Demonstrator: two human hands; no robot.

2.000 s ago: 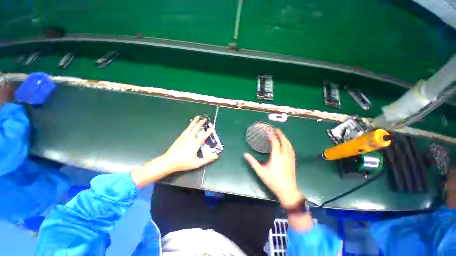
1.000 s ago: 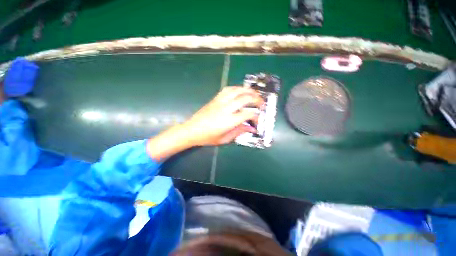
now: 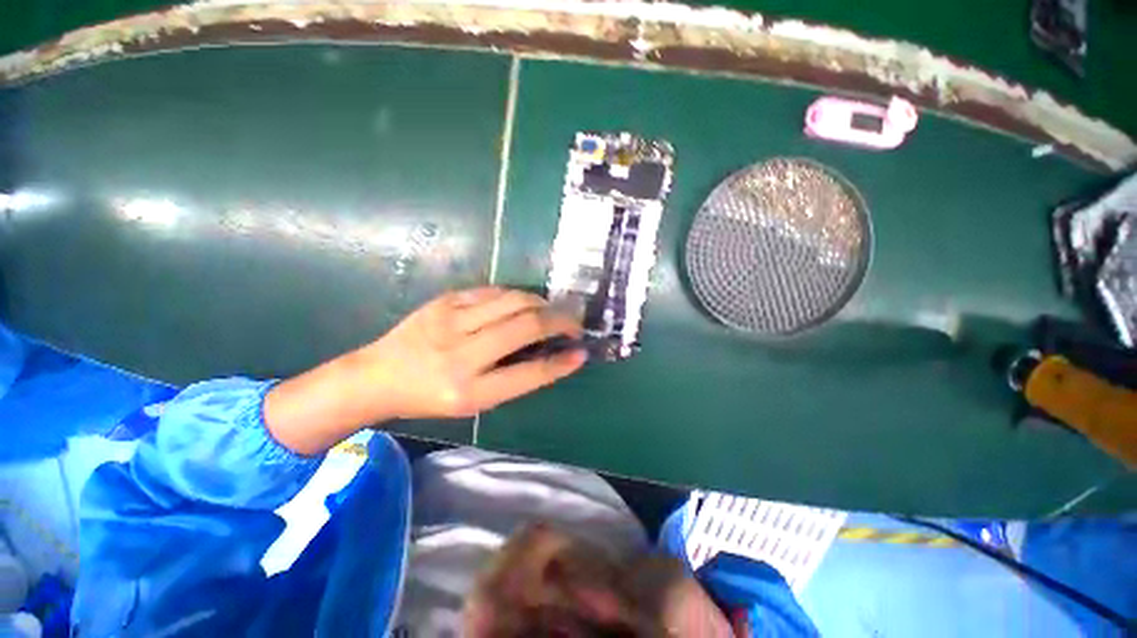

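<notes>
An opened phone assembly (image 3: 607, 249) lies flat on the dark green bench, its dark board end away from me and silver-white parts below. My left hand (image 3: 455, 353) holds its lower left end between thumb and fingers. A round grey mesh-like dish (image 3: 761, 268) lies right of the phone, with many tiny shiny screws in its upper right part. A blurred, skin-brown shape at the bottom edge, beside a blue sleeve, seems to be my right hand (image 3: 586, 592); it is cut off and its fingers cannot be made out.
A pink-and-white device (image 3: 860, 122) lies above the dish. An orange screwdriver (image 3: 1085, 405) is at the right edge, below a dark and silver pile (image 3: 1107, 249). The worn bench edge (image 3: 636, 38) borders the green conveyor, with a phone unit (image 3: 1060, 28) beyond. A white slotted panel (image 3: 767, 536) is below the bench.
My right hand has left the dish and drawn back towards the bottom edge. My left hand has slid down to the phone's lower end, uncovering most of it. The view has moved closer.
</notes>
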